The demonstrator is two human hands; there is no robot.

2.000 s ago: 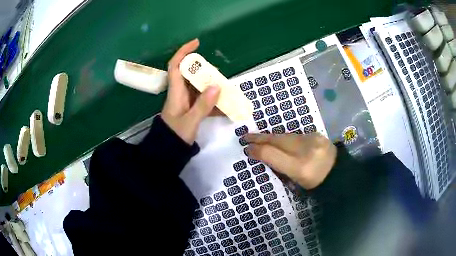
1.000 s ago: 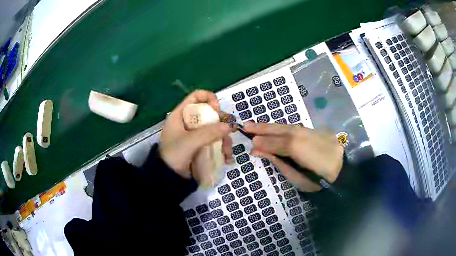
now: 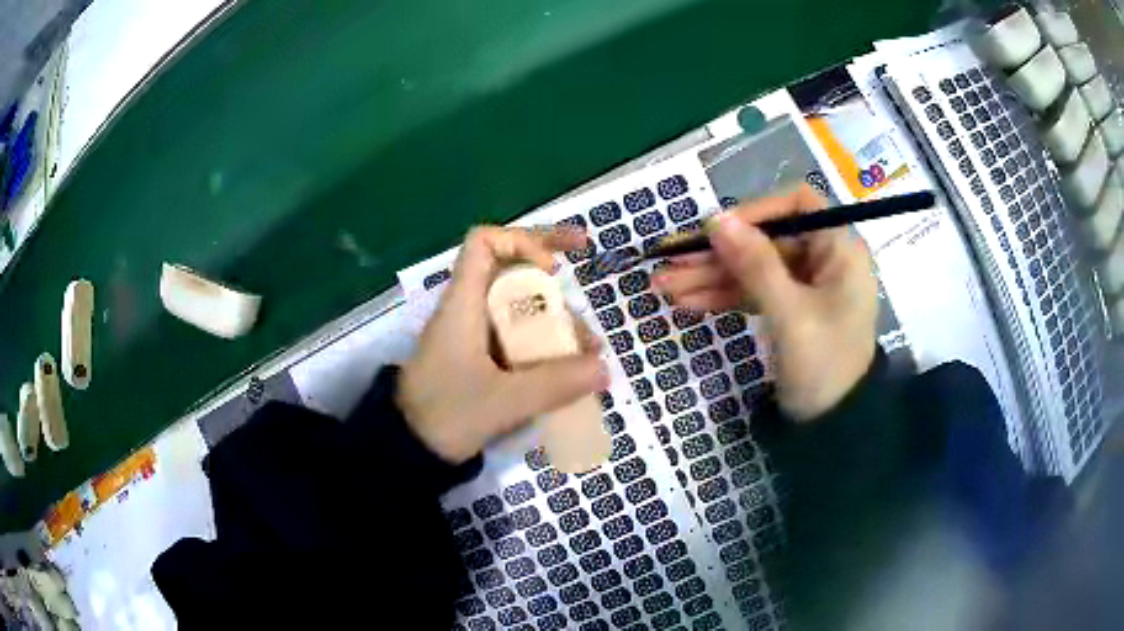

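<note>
My left hand (image 3: 462, 364) holds a cream plastic housing (image 3: 539, 323) above the label sheet, its rounded end facing up with a small marking and dark hole on it. My right hand (image 3: 801, 296) holds thin black tweezers (image 3: 838, 218), their tip pointing left close to the housing. Whether a label is on the tip is too blurred to tell. The white label sheet (image 3: 677, 446) with rows of dark labels lies under both hands.
The green conveyor belt (image 3: 407, 136) crosses behind, carrying a cream housing (image 3: 211, 301) on its side and several more at far left. A stack of label sheets (image 3: 1017, 247) and rows of cream housings (image 3: 1066, 111) are at right. An orange-and-white card (image 3: 851, 154) lies beyond my right hand.
My left hand has turned the housing upright and moved it lower. My right hand has lifted and swung the tweezers towards level. The housings on the belt have shifted left and down.
</note>
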